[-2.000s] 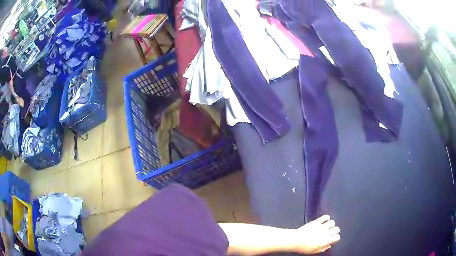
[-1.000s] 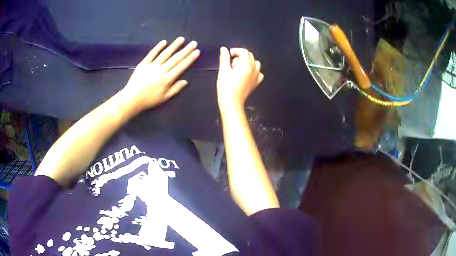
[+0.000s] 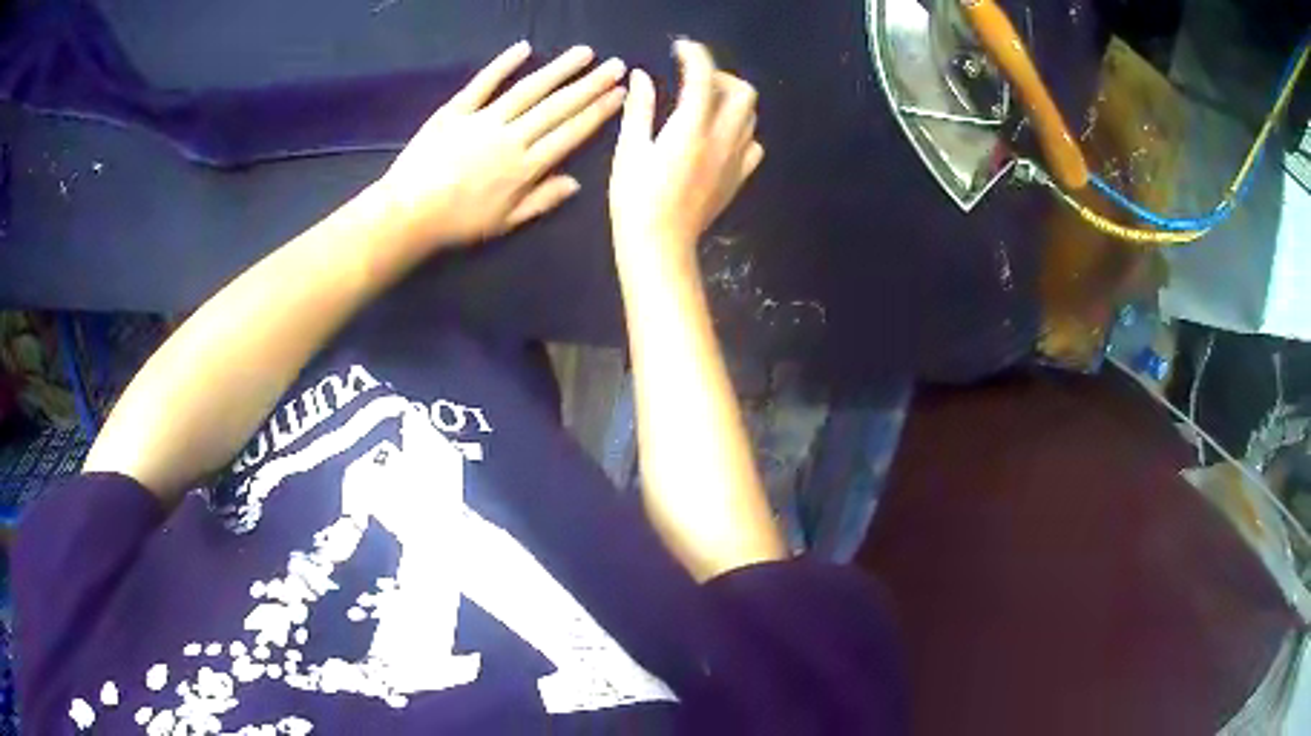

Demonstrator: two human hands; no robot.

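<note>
A long dark purple fabric strip (image 3: 302, 118) lies across the dark table from the upper left, with a thin pale lower edge. My left hand (image 3: 482, 155) lies palm down over its right part, fingers spread. My right hand (image 3: 686, 144) is just right of the left fingertips, thumb and forefinger raised at the strip's end and the other fingers curled. Whether it pinches the cloth cannot be told. The strip's end is hidden by my hands. The steam iron (image 3: 956, 94), with an orange handle, sits at the upper right, cut off by the top edge, untouched.
Blue and yellow lines (image 3: 1150, 230) run right from the iron. The dark table (image 3: 863, 288) carries white lint marks. A brown patch (image 3: 1100, 216) is at its right end. A dark maroon surface (image 3: 1064, 561) is at lower right, and blue lattice (image 3: 51, 467) shows at lower left.
The view has shifted, so the strip and iron appear higher. My left hand has moved right along the strip, close to my right hand, whose forefinger is now more extended.
</note>
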